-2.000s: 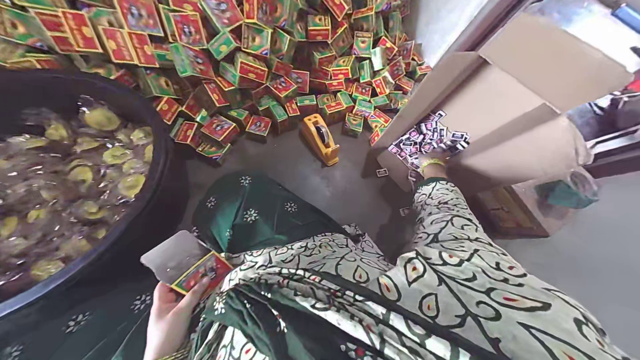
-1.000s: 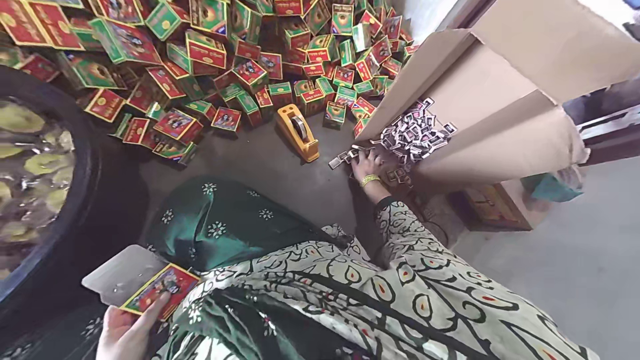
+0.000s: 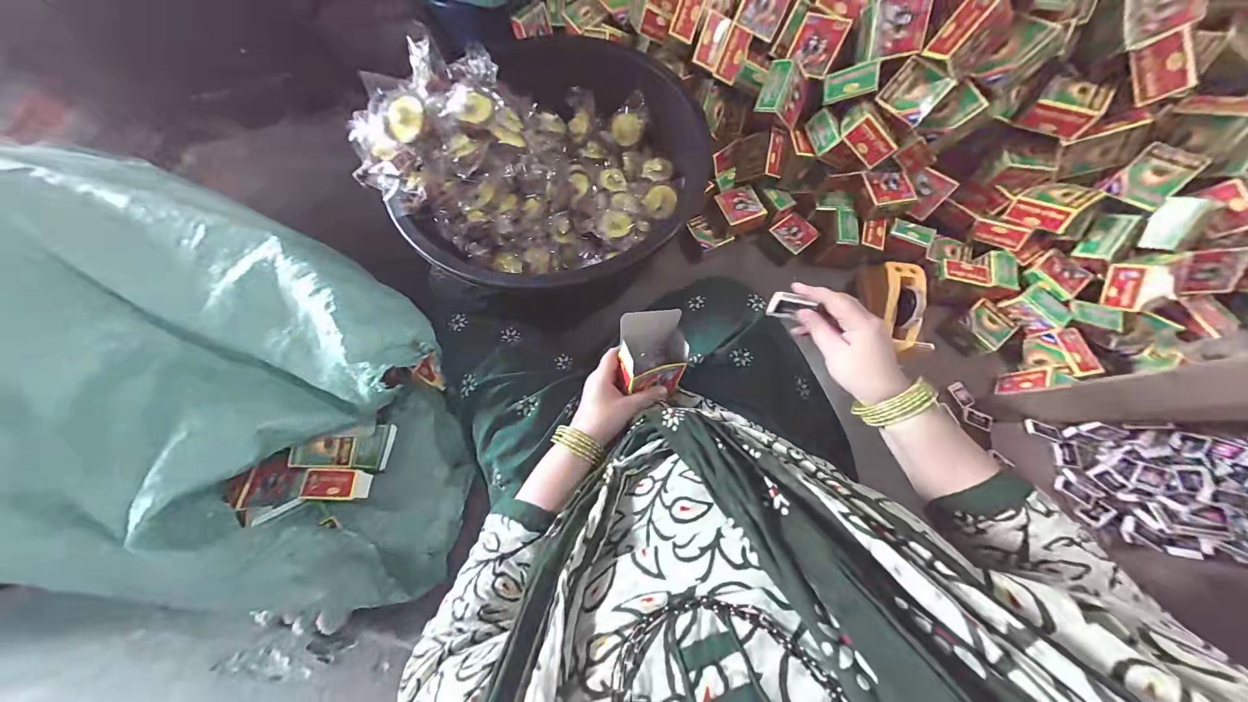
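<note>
My left hand (image 3: 609, 398) holds a small red and green printed carton (image 3: 651, 366) over my lap, its top flap raised. Between the thumb and fingers of my right hand (image 3: 846, 336) is a small flat box, dark with a pale edge, perhaps a matchbox (image 3: 792, 305). It is held to the right of the carton, apart from it. Many similar small boxes (image 3: 1160, 483) lie in a heap at the right, with a few loose ones nearer my right wrist.
A black tub (image 3: 697, 146) holds plastic-wrapped items with yellow discs. Closed red and green cartons (image 3: 868, 136) are piled at the upper right, beside a yellow tape dispenser (image 3: 895, 304). A green sack (image 3: 195, 390) with cartons in its opening lies left. A cardboard edge (image 3: 1141, 380) borders the small boxes.
My right hand was at the heap of small boxes and is now near the carton, holding one. My left hand still holds the carton. The view has swung left, bringing the green sack in.
</note>
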